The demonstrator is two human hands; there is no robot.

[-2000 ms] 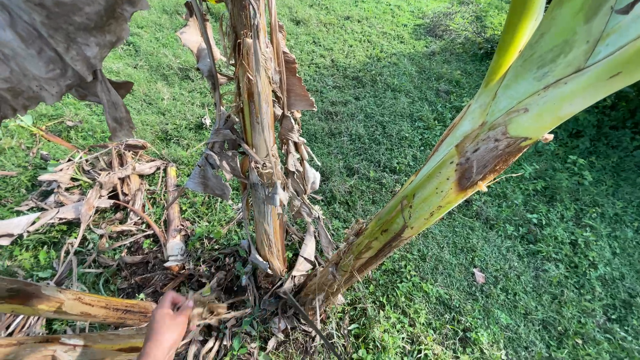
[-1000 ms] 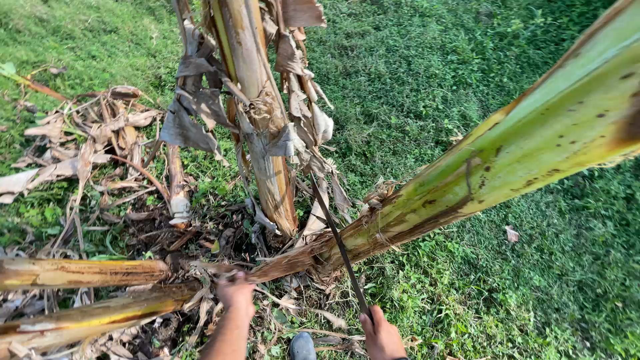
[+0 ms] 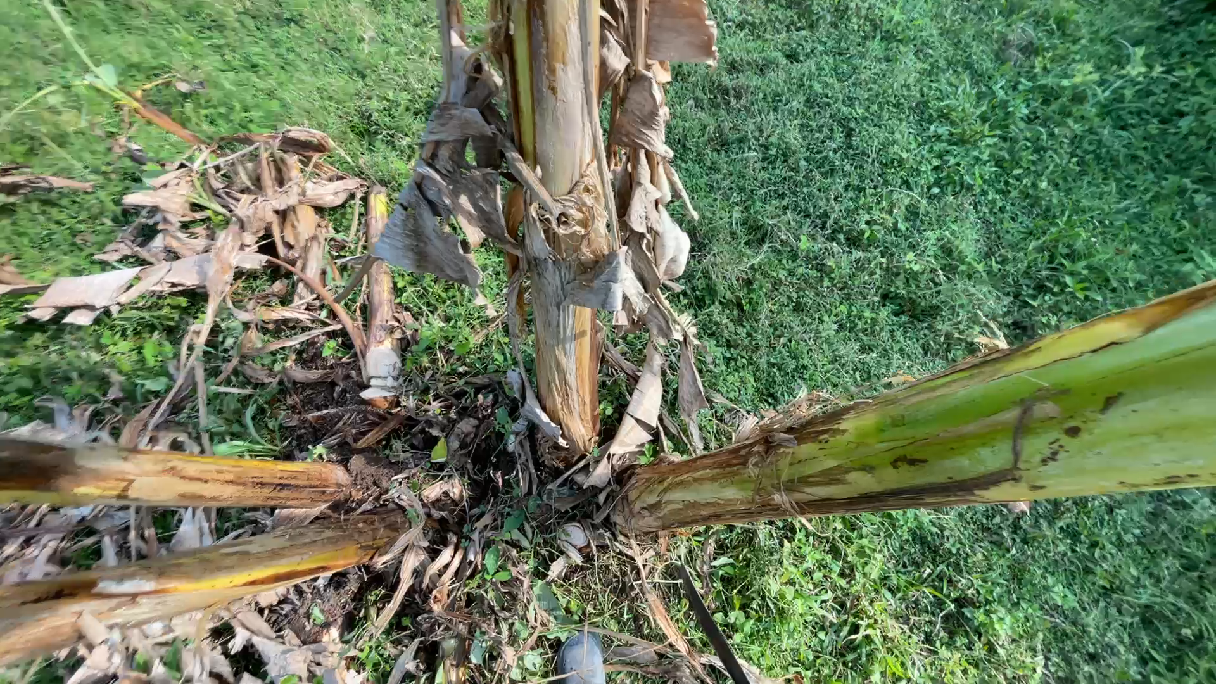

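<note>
Neither of my hands is in view. The dark blade of a long knife enters from the bottom edge, right of centre, pointing up and left; its handle is out of sight. Just above and right of its tip, the base of a thick green banana pseudostem leans out to the right. A second banana pseudostem, upright and brown with dry hanging leaves, stands at the middle. Dry leaf scraps and dark soil surround both bases.
Two banana pseudostems extend in from the left edge. A short cut stem stands beside a heap of dry leaves. The toe of a grey shoe shows at the bottom. Green ground cover lies behind.
Both hands, seen a second ago at the bottom, have left the view. The blade, then across the leaning stem's base, is now lower, below that stem.
</note>
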